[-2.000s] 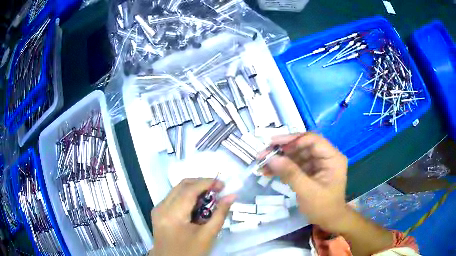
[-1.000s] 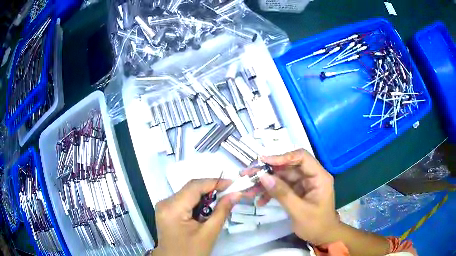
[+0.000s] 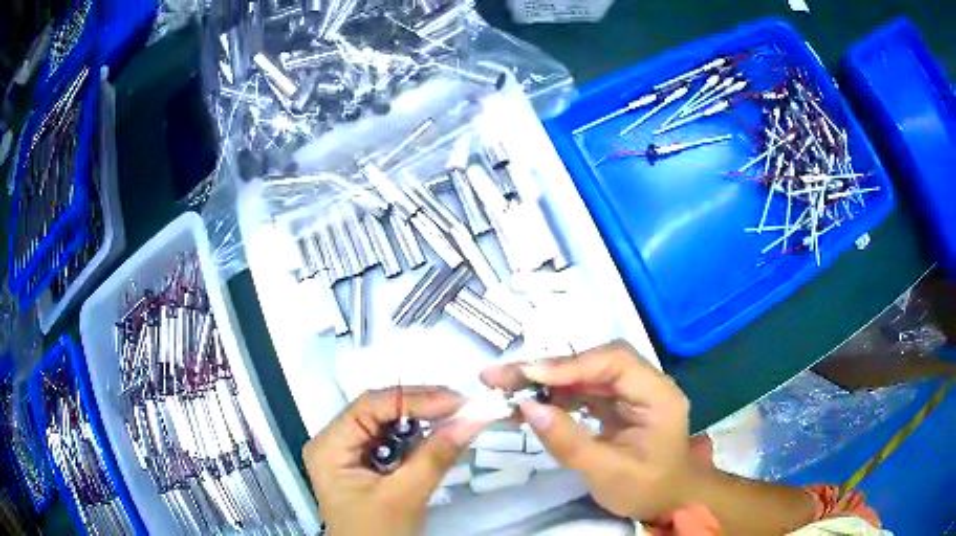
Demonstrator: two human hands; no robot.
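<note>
My left hand (image 3: 383,450) and my right hand (image 3: 603,429) meet over the near end of the middle white tray (image 3: 618,274). Between their fingertips they hold a short white sleeve (image 3: 485,406). A dark-ended piece shows at my right fingertips, at the sleeve's right end. Dark round ends and a thin dark red wire (image 3: 398,403) stick out of my left hand's fingers. Loose white sleeves (image 3: 503,461) lie under the hands. Silver metal tubes (image 3: 346,246) lie farther up in the tray. My fingers hide part of the held pieces.
A blue tray (image 3: 671,262) at right holds loose wired cores (image 3: 812,188). Left of the middle tray, a white tray (image 3: 94,314) holds rows of assembled units (image 3: 189,403). A clear bag of silver tubes (image 3: 314,73) lies beyond. More blue trays stand at both sides.
My right hand came in from the right and now meets my left hand at the white sleeve. One core in the right blue tray has shifted. The view has moved slightly.
</note>
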